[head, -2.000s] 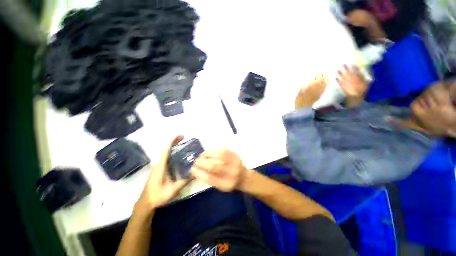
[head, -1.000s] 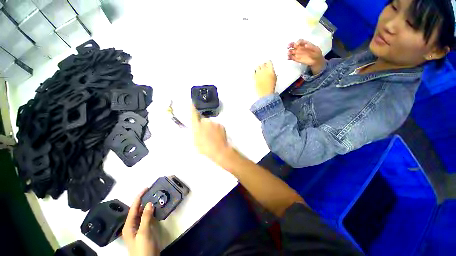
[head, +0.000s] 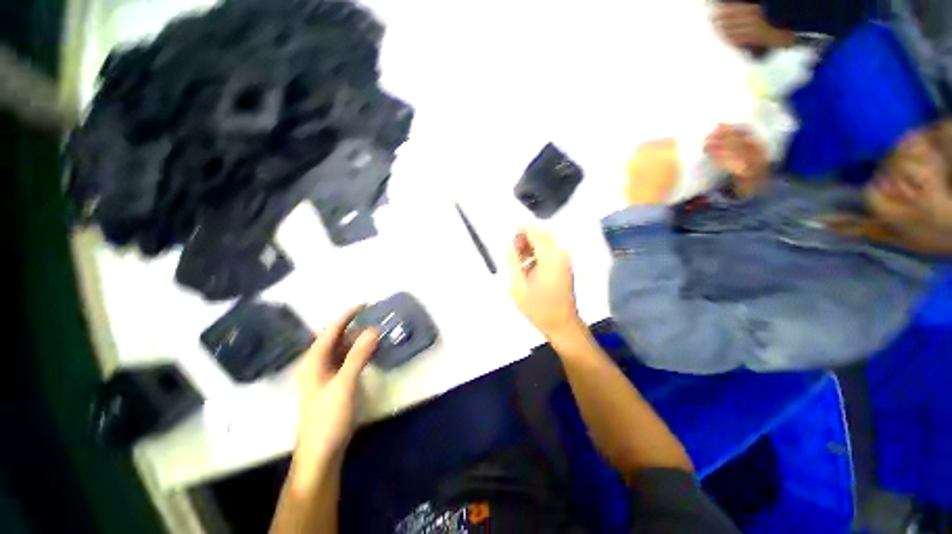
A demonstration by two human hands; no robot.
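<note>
My left hand [head: 332, 381] holds the left side of a black cube unit [head: 409, 332] at the table's front edge, fingers and thumb on it. A shiny pale detail shows on its upper face. My right hand [head: 545, 282] is over the white top, right of that unit, its fingers bent. Blur hides whether it holds anything small. Another black cube unit [head: 549, 179] stands beyond my right hand, apart from it. A slim dark tool [head: 476, 240] lies left of my right hand. The frame is blurred.
A big heap of black die-cut covers [head: 240, 125] fills the table's back left. Two black cubes [head: 253, 339] [head: 151, 402] sit at the front left. A neighbouring person's denim sleeve [head: 762, 276] and hands are at right. Blue bins [head: 778, 438] stand beside the table.
The view has shifted. My right hand has left the held unit since the oldest frame, and has drawn back from the far cube since the middle one. My left hand stays on its unit.
</note>
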